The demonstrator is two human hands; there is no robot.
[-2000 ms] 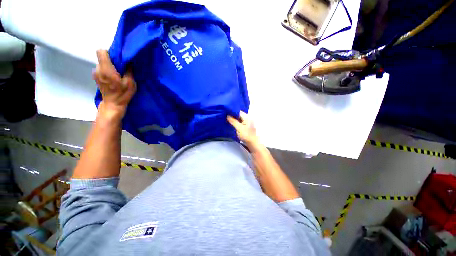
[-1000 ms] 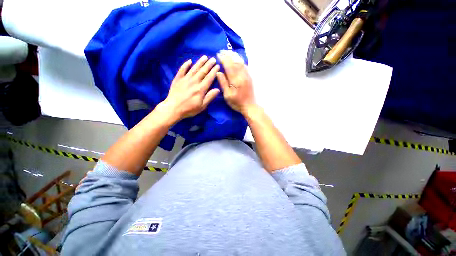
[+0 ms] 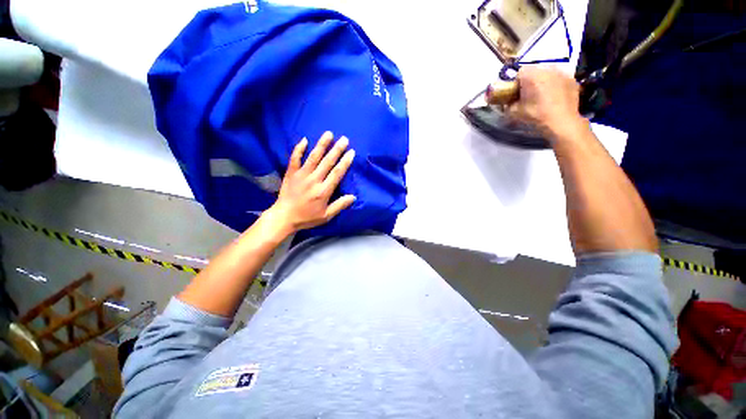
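A royal blue work jacket (image 3: 270, 98) lies bunched on the white-covered pressing table. White print shows at its right side and its top edge, and a grey-silver strip shows at its lower left. My left hand (image 3: 315, 184) lies flat on the lower middle of the jacket, fingers spread, holding nothing. My right hand (image 3: 544, 98) is closed around the tan handle of the steam iron (image 3: 511, 131), to the right of the jacket. The iron's pointed tip faces left. Whether its soleplate touches the table cover cannot be told.
The iron rest (image 3: 515, 29) is just beyond the iron. A yellow hose (image 3: 654, 37) runs to the upper right. Dark navy garments (image 3: 679, 147) are at the right. A wooden frame (image 3: 69, 315) and a red item (image 3: 712, 340) are on the floor side.
My right hand has left the jacket, moved right and taken hold of the iron, which now points left. My left hand has moved slightly down on the jacket.
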